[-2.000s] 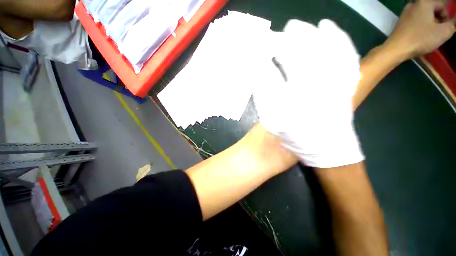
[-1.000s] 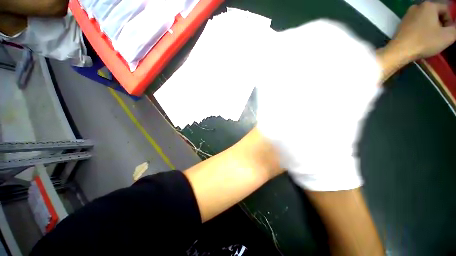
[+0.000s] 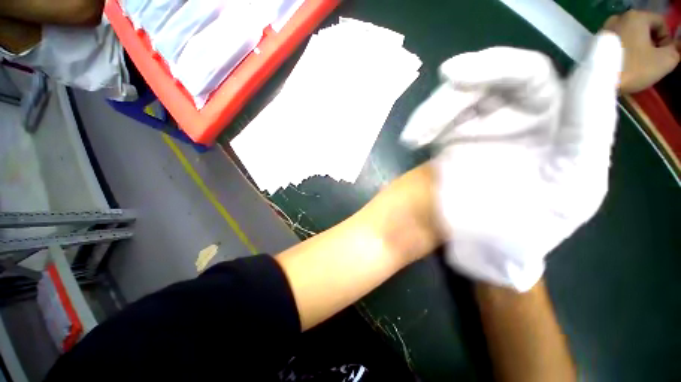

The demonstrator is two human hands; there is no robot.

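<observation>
A fanned pile of flat white sleeves [image 3: 321, 104] lies on the dark green bench, untouched. My right hand [image 3: 530, 149], in a white glove, is right of the pile, over my bare left arm. Its fingers are apart and slightly bent, with nothing visible in them. It is partly blurred. My left arm comes from a black sleeve and passes behind the glove. The bare left hand [image 3: 644, 54] shows at the top right edge, fingers curled and partly cut off. Whether it holds anything cannot be told.
A red tray [image 3: 216, 118] with white bagged items stands at the upper left of the bench [image 3: 620, 261]. A person's arm and white clothing are at the top left corner. A metal shelf frame [image 3: 60, 218] stands at the left. A pale rail [image 3: 549, 26] runs along the bench's far side.
The gloved right hand has lifted and turned, its fingers now spread. It has moved right off the sleeve pile, uncovering the pile's right edge. The bare left hand has hardly moved.
</observation>
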